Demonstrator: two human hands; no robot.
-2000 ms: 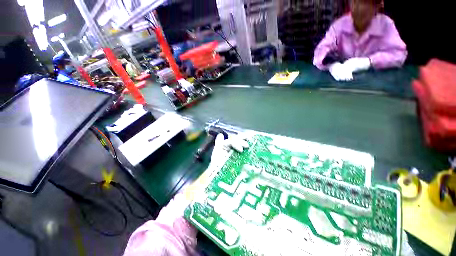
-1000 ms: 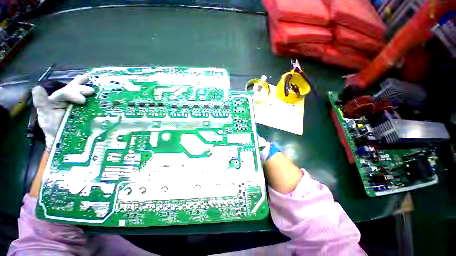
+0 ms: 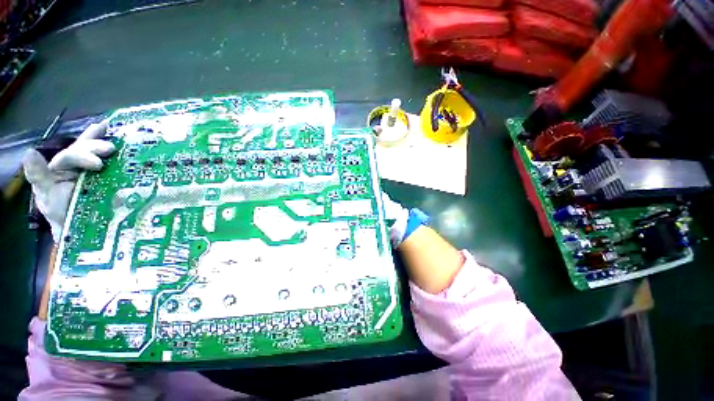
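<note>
A large green circuit board (image 3: 235,227) faces me with its solder side up, with silvery-white traces and pads. My left hand (image 3: 74,168), in a white glove, grips its upper left edge with the fingers on top. My right hand (image 3: 398,219), gloved with a blue band at the wrist, holds the right edge; its fingers are mostly hidden behind the board. The component side is hidden.
A second board (image 3: 603,227) lies component side up on a red pad at the right. A yellow holder (image 3: 448,116) with pliers and a yellow-white ring (image 3: 388,125) stand on pale paper (image 3: 427,164). Red foam pads (image 3: 501,35) are stacked behind. A dark tool lies by my left hand.
The view has swung from the line and a coworker in pink down to the board. Since the last earlier frame, the board and both hands have shifted slightly left in view; the grip looks the same.
</note>
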